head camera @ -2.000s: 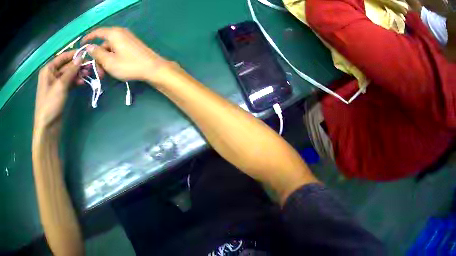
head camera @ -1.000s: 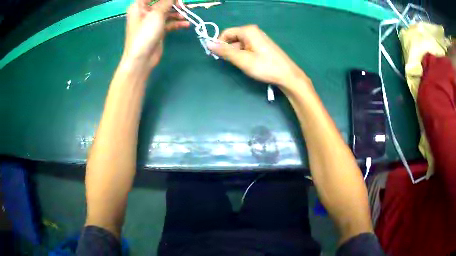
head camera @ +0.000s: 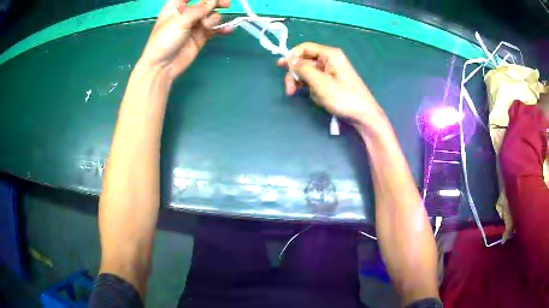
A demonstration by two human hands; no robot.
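A thin white cord (head camera: pixel 274 37) is stretched between my two hands near the top of the picture, with a loop or knot close to my right hand. My left hand (head camera: pixel 189 37) pinches one part of it; its fingertips are partly cut off by the top edge. My right hand (head camera: pixel 319 75) pinches the cord just below the loop between thumb and finger. A small white cable end (head camera: pixel 334 126) shows beside my right wrist, over the dark-green belt (head camera: pixel 241 126).
A black smartphone (head camera: pixel 444 162) with a bright light at its upper end lies right of my right forearm, with a white lead at its lower end. White strap (head camera: pixel 466 150) and yellow wrapping (head camera: pixel 508 90) are beside a person's red sleeve (head camera: pixel 524 156). A blue plastic item (head camera: pixel 69 293) is at lower left.
The view has swung, so my hands appear farther right than two seconds ago. Since one second ago my right hand has moved slightly right and down with the cord; the phone's light has come on.
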